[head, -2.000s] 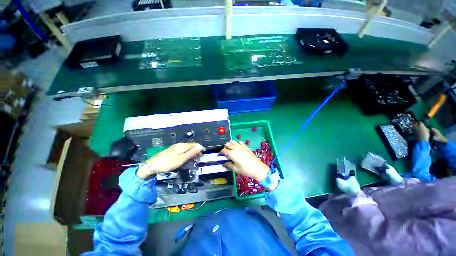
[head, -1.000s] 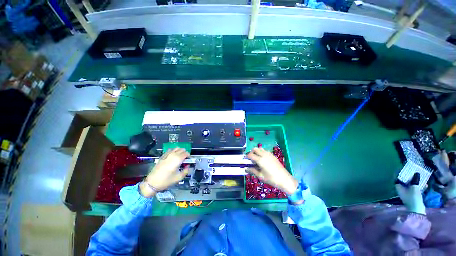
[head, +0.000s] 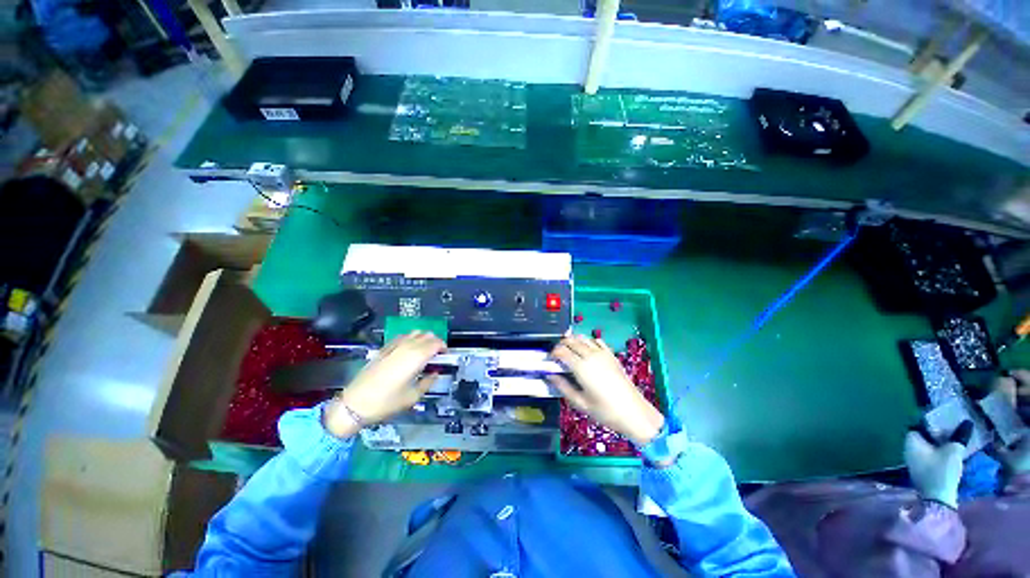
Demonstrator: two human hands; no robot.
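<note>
The machine (head: 457, 262) has a white top and a dark control panel (head: 480, 303) with a red button (head: 553, 303). A pale feed rail (head: 514, 387) crosses its front, with a clamp head (head: 472, 391) mid-rail. My left hand (head: 392, 382) rests on the rail's left part, left of the clamp head. My right hand (head: 604, 387) has its fingertips at the rail's right end, over the edge of the green tray (head: 655, 327). Red components (head: 640, 373) lie in the tray. Whether either hand grips any part is too small to tell.
An open carton (head: 203, 356) with a heap of red parts stands left. A discharge chute (head: 316, 376) reaches over it. A blue bin (head: 610, 243) is under the shelf (head: 373, 147). A blue cord (head: 779, 305) hangs at right. Coworkers' gloved hands (head: 935, 461) are at far right.
The view has shifted, so the bench sits further right and a little lower in the picture. My left hand moved from beside the clamp head to further left on the rail. My right hand stays at the right end.
</note>
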